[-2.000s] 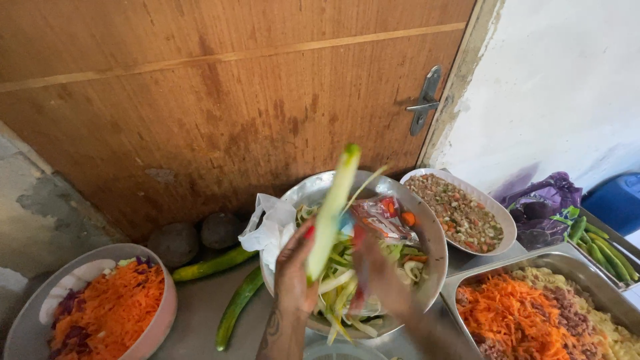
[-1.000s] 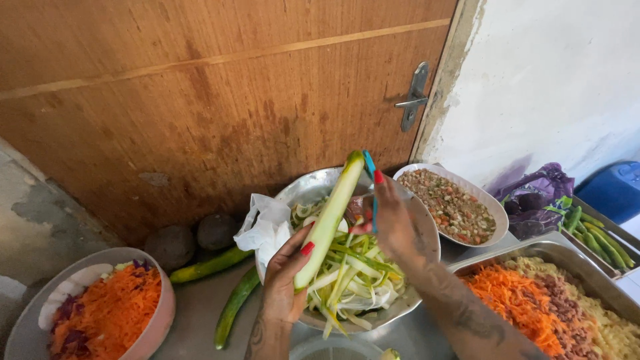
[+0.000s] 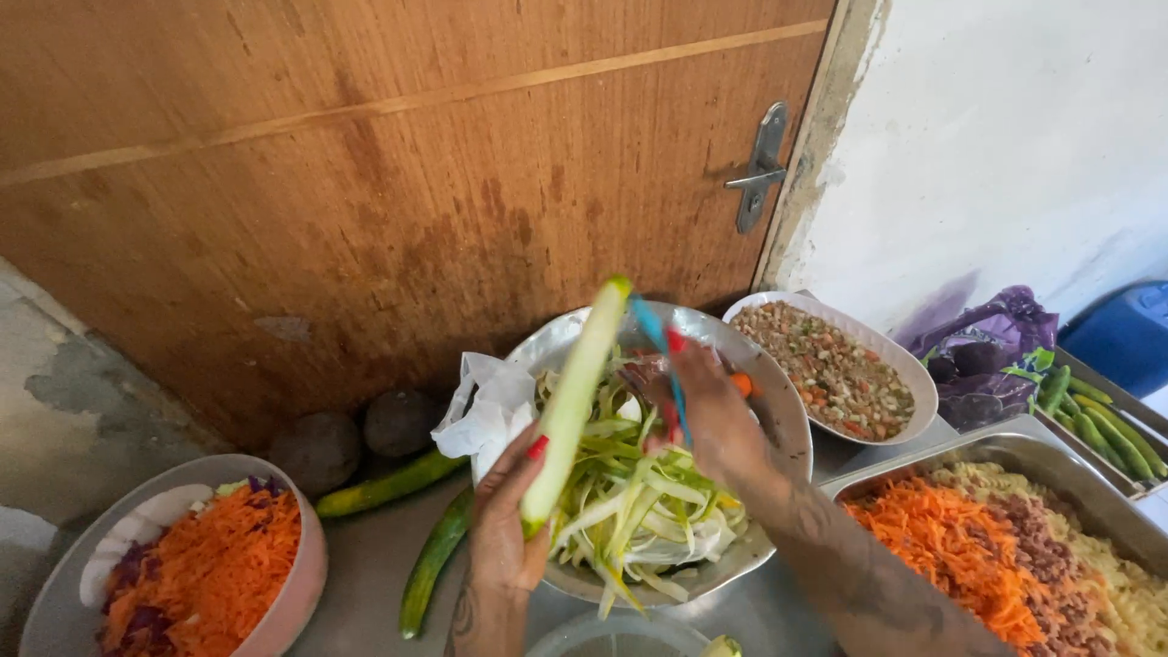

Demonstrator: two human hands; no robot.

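My left hand (image 3: 511,511) grips the lower end of a mostly peeled, long green vegetable (image 3: 577,401), which looks like a cucumber and tilts upward. A blue peeler (image 3: 650,324) is in my right hand (image 3: 707,401), its end close to the vegetable's green tip. Both hands are over a large metal bowl (image 3: 789,411) heaped with pale green peelings (image 3: 639,511). A white plastic bag (image 3: 484,406) hangs over that bowl's left rim. Two unpeeled green vegetables lie to the left, one (image 3: 392,485) behind the other (image 3: 436,566).
At left stands a bowl (image 3: 310,557) of grated carrot. A dish (image 3: 917,370) of chopped salad is behind right, and a metal tray (image 3: 858,470) holds carrot, meat and pasta. Beyond are a purple bag (image 3: 999,319) and a crate of green vegetables (image 3: 1104,429). A wooden door (image 3: 411,228) stands behind.
Two seconds ago my right hand was lower, near the bowl's middle; by one second ago it had risen to the vegetable's tip. It remains near there, with the vegetable still in my left hand.
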